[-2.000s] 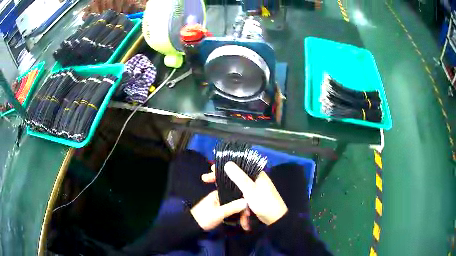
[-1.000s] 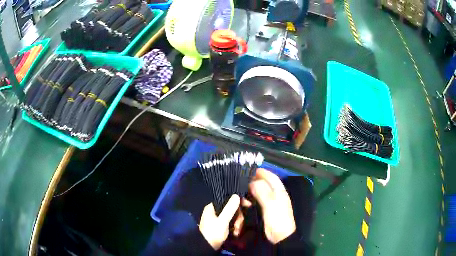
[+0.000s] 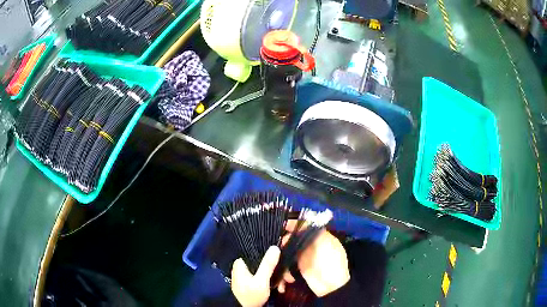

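Note:
A bundle of thin black wires [image 3: 253, 231] with pale stripped tips stands fanned out over the blue bin [image 3: 204, 240]. My left hand [image 3: 255, 282] grips the larger, fanned part near its lower end, thumb across the front. My right hand [image 3: 324, 261] holds a smaller part of the wires at the right, its pale tips showing above the fingers. A gap shows between the two parts near the tips. The lower ends and some fingers are hidden behind the hands.
The disc machine [image 3: 345, 147] sits at the bench edge. Left of it are a bottle [image 3: 280, 75], wrench [image 3: 243, 102], fan [image 3: 231, 36], checked cloth [image 3: 186, 87] and power cord [image 3: 141, 163]. The left teal tray [image 3: 105, 180] holds banded wire bundles; the right teal tray [image 3: 459, 114] holds a few.
The wires have spread into a wider fan, and a smaller part has separated to the right with my right hand. The view has shifted, so the bench items sit further right.

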